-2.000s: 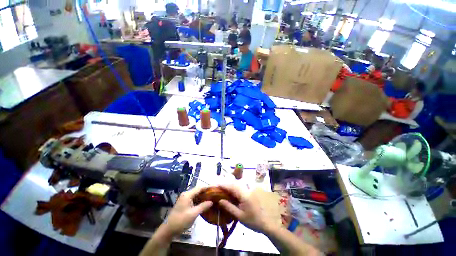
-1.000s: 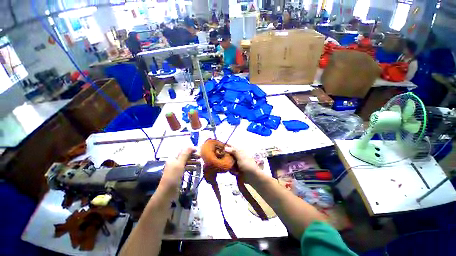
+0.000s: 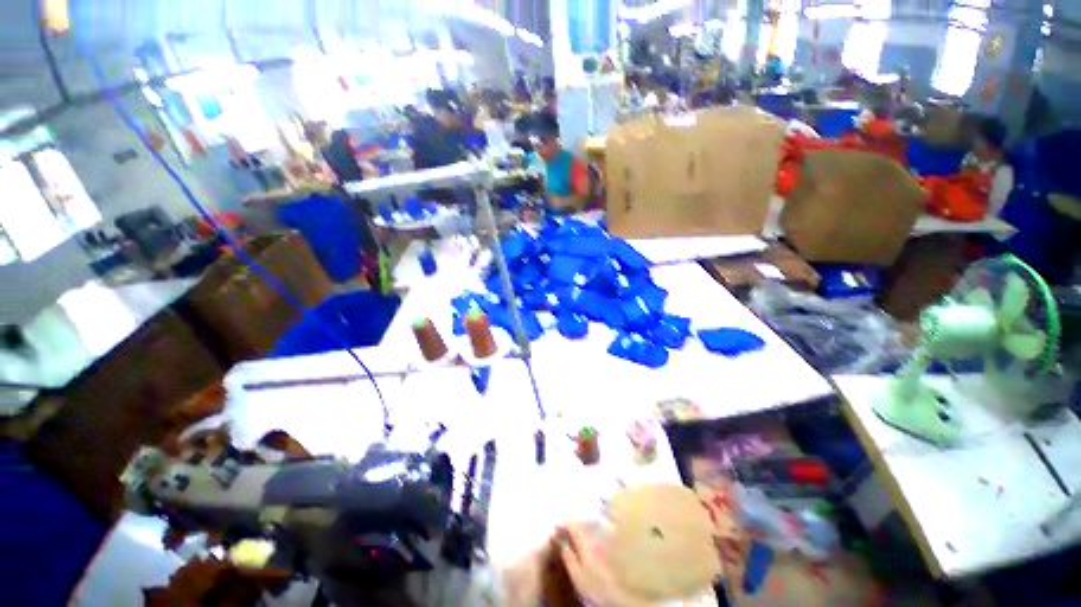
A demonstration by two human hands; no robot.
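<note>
The picture is blurred. A rust-brown patch (image 3: 557,579), apparently the fabric strip or its roll, shows at the bottom edge, left of the tan cardboard disc (image 3: 659,543) lying on the white table. A blurred skin-toned shape (image 3: 589,572) beside it may be part of my right hand, but its fingers and grip cannot be made out. My left hand cannot be made out. The sewing machine (image 3: 296,492) stands at the lower left, with rust-brown garment pieces (image 3: 208,583) at its near side, cut off by the bottom edge.
A small thread cone (image 3: 588,446) stands on the table beside a clear cup (image 3: 643,439). Two brown cones (image 3: 479,334) stand near a metal pole (image 3: 507,285). Blue cut pieces (image 3: 581,279) lie behind. An open drawer (image 3: 788,474) and green fan (image 3: 966,338) are at right.
The brown roll and both forearms have left the middle of the picture; only blurred parts show at the bottom edge. The view has shifted, and the cardboard disc now shows largely uncovered.
</note>
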